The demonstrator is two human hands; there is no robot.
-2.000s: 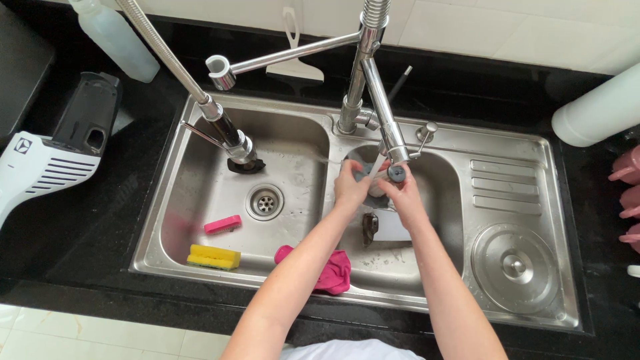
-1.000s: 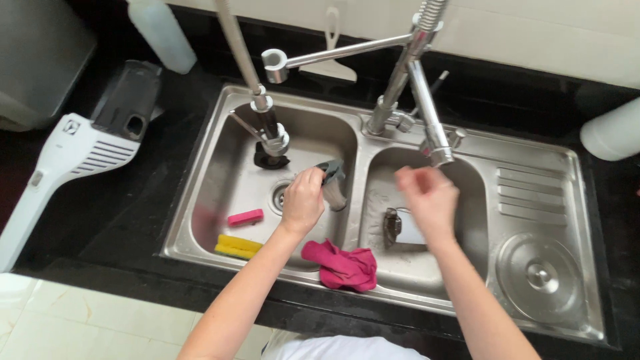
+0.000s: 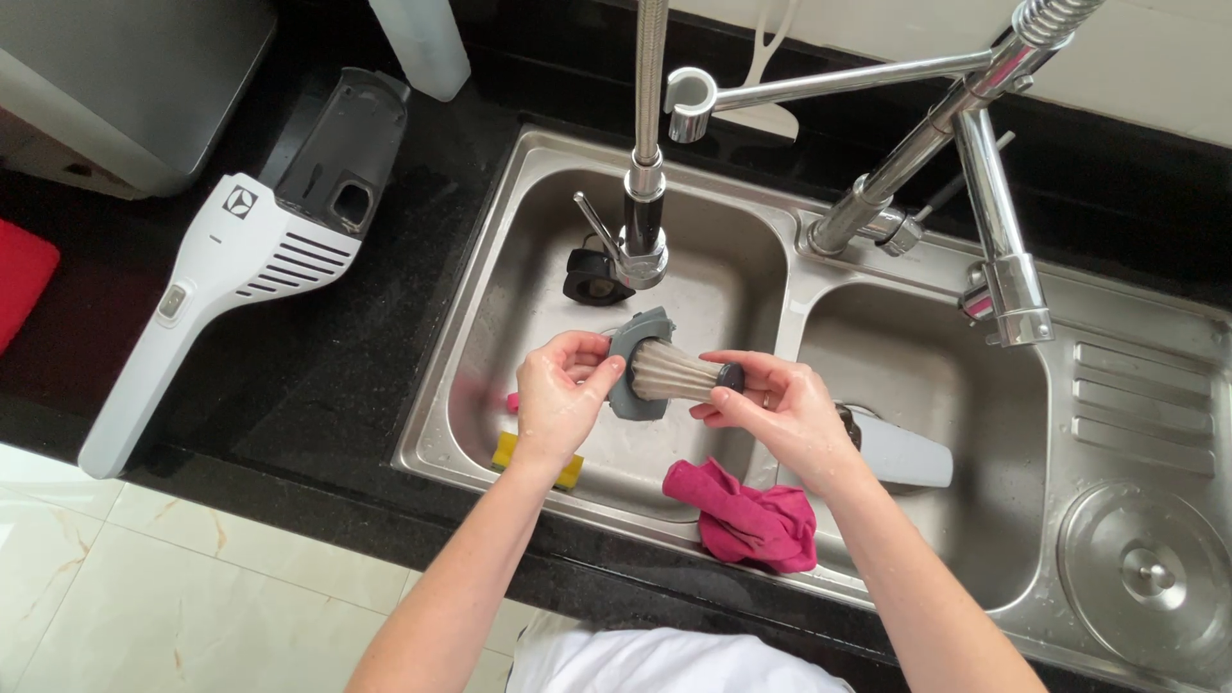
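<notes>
A pleated vacuum filter (image 3: 674, 373) with a grey frame lies sideways between my hands above the left basin. My left hand (image 3: 568, 395) pinches the rim of the grey frame, while my right hand (image 3: 775, 399) grips the dark cap at the narrow end. Behind the filter, a black plastic part (image 3: 592, 277) rests in the left basin, below the hanging spray head (image 3: 643, 255). A yellow sponge (image 3: 573, 470) is near the basin's front wall, partly behind my left wrist. In the right basin lies a pale plastic part (image 3: 900, 450), its left end partly hidden by my right hand.
A magenta cloth (image 3: 751, 520) drapes over the front of the sink divider. The chrome faucet (image 3: 905, 154) rises behind it. An Electrolux handheld vacuum body (image 3: 260, 241) lies on the black counter at left, near a bottle (image 3: 423, 48). A round lid (image 3: 1150, 575) is at the sink's right.
Both hands were together over the right basin two seconds ago. The left hand then moved left with the filter, and the right hand has since joined it, taking hold of the capped end.
</notes>
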